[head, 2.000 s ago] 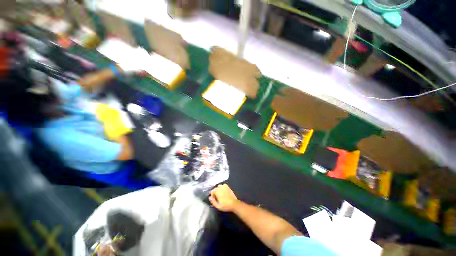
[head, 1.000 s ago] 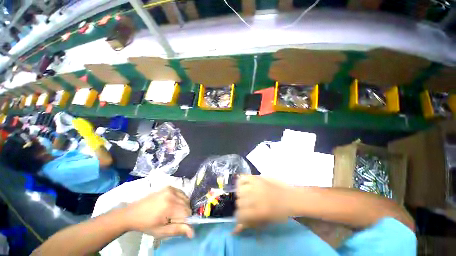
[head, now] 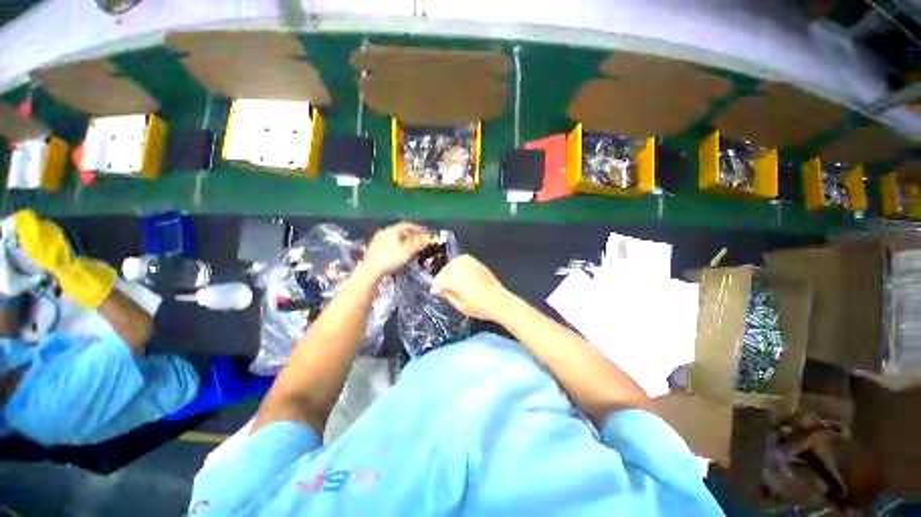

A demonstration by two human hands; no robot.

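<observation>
A clear poly bag [head: 429, 315] of bundled cables hangs between my hands over the front edge of the black worktop. My left hand [head: 396, 248] is at its open mouth, by red, yellow and dark cable pieces. My right hand [head: 471, 287] is closed on the bag's right side. Another clear poly bag [head: 286, 318] with cables lies on the worktop to the left, partly behind my left forearm.
Yellow retail boxes [head: 436, 183] with brown flaps stand on the green belt [head: 485, 207]. White insert trays [head: 626, 310] and a battery carton [head: 719, 343] are at right. A neighbour's yellow gloves [head: 63, 261], a squeeze bottle [head: 224, 296] and a blue tray [head: 168, 234] are at left.
The cable bag, first gripped low at my body, is now further forward at the worktop. My hands have moved forward and closer together. The view has levelled.
</observation>
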